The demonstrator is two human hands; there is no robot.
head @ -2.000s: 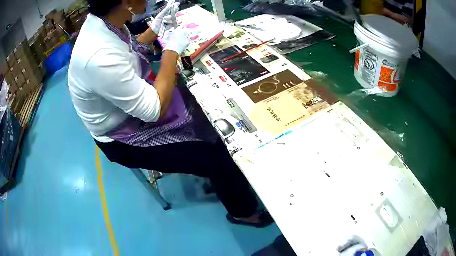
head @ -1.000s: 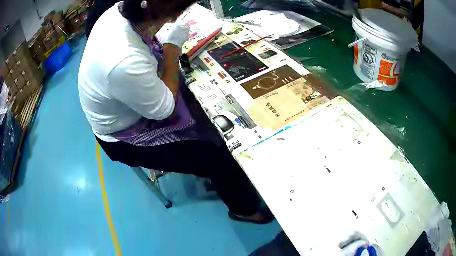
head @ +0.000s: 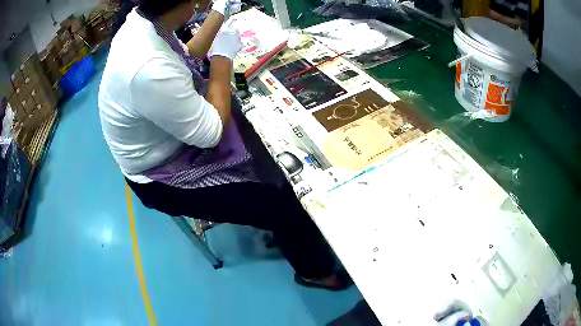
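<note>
The white printed sheet (head: 408, 210) lies on the bench nearest me. A small part of a white glove with blue on it, apparently my left hand (head: 457, 314), shows at the bottom edge over this sheet. It is cut off by the frame, so its fingers and anything in them are hidden. My right hand is out of the picture. A faint grey rectangular shape (head: 499, 272) shows on the sheet near the hand.
A co-worker (head: 165, 95) with white gloves sits at the left along the bench. Red lengths (head: 266, 59) lie by them. A white lidded bucket (head: 487, 70) stands on the green bench top. Crumpled clear plastic (head: 560, 294) and black material (head: 537, 316) are at lower right.
The co-worker bent forward, then sat back up with both gloved hands raised. The visible part of my left hand stays almost in place at the bottom edge.
</note>
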